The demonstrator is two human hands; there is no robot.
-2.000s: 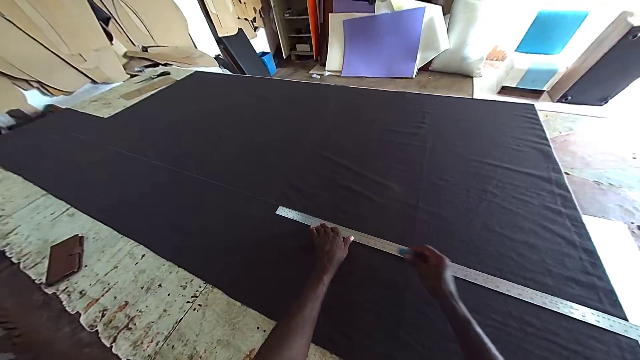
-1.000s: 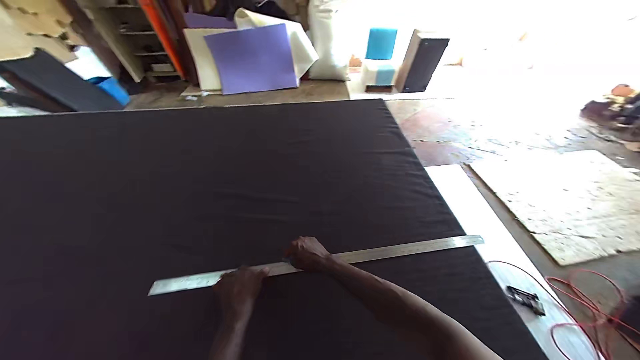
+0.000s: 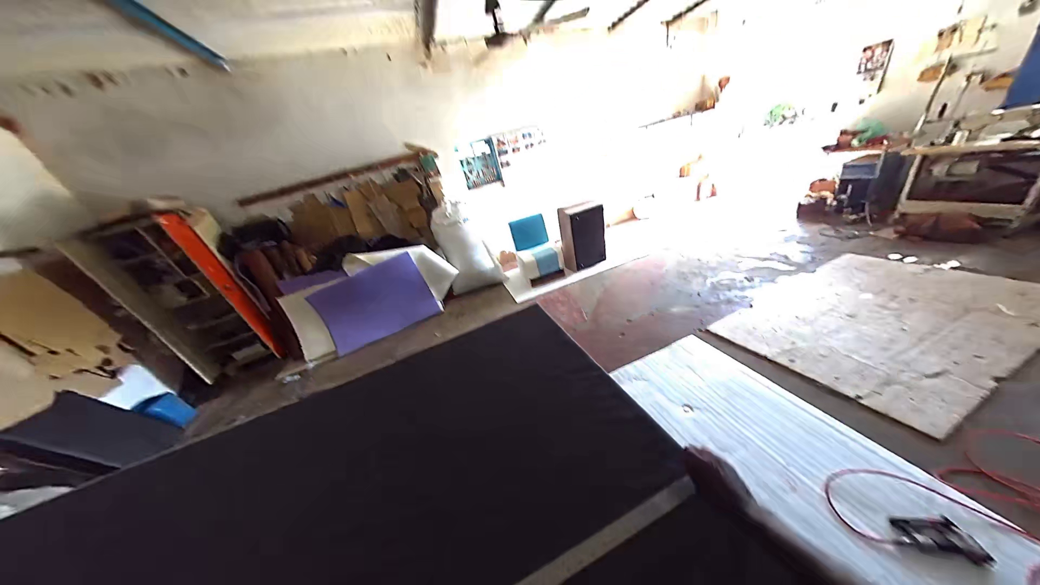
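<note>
Black fabric [image 3: 422, 431] covers the large table across the lower part of the view. A long metal ruler [image 3: 613, 536] lies on it, running down and left out of the frame. My right hand [image 3: 715, 475] is at the ruler's far end, by the fabric's right edge; it is blurred, and whether its fingers grip the ruler cannot be made out. My left hand is out of view.
A pale wooden board [image 3: 756, 422] adjoins the table's right side, bearing a dark tool [image 3: 938, 538] and a red cable [image 3: 861, 471]. A flat panel [image 3: 886, 333] lies on the floor beyond. Purple sheets [image 3: 378, 305] and an open cabinet [image 3: 175, 292] stand behind.
My right hand has moved along the ruler to its far end at the fabric's edge. My left hand, on the ruler earlier, has left the view. The view has swung up and right.
</note>
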